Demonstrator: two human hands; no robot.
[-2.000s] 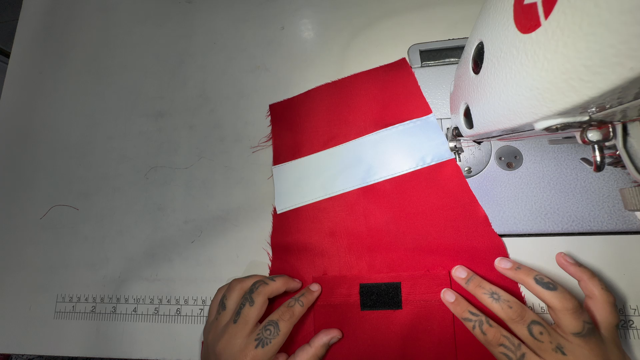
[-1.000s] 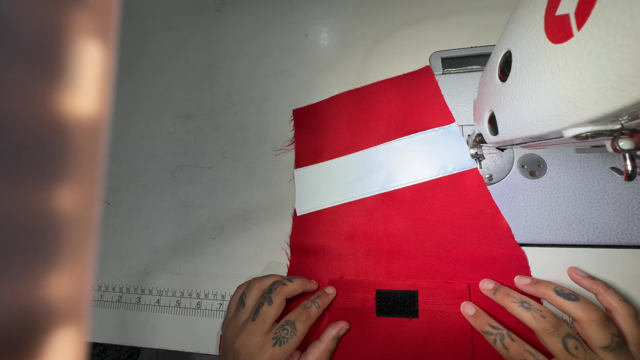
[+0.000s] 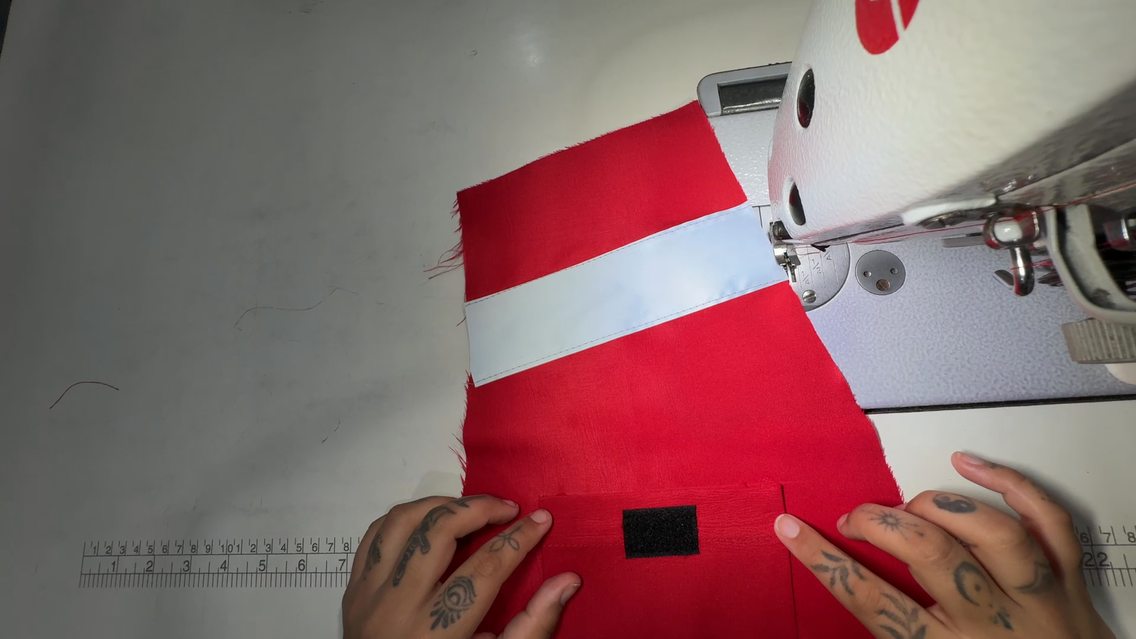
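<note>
A red fabric panel point(image 3: 674, 390) with frayed edges lies flat beside the presser foot point(image 3: 783, 253). Across its upper part runs a pale reflective strip point(image 3: 621, 293), stitched along its long edges. Lower down, a red pocket piece point(image 3: 586, 586) bears a black hook-and-loop patch point(image 3: 661, 531). My left hand point(image 3: 448, 568) rests on the panel at the pocket's left edge, fingers bent and thumb apart. With its index fingertip at the pocket's right edge, my right hand point(image 3: 958, 559) lies on the fabric, fingers spread. Neither hand grips anything. The pocket's lower end is out of view.
The white sewing machine head point(image 3: 923, 115) overhangs the right side, above its metal bed point(image 3: 958, 346). A printed ruler scale point(image 3: 213, 564) runs along the table's near edge, partly under the hands and fabric. Loose threads point(image 3: 84, 386) lie on the table at left.
A blurred object that filled the left edge one second ago is out of view. Both hands and the fabric look much the same.
</note>
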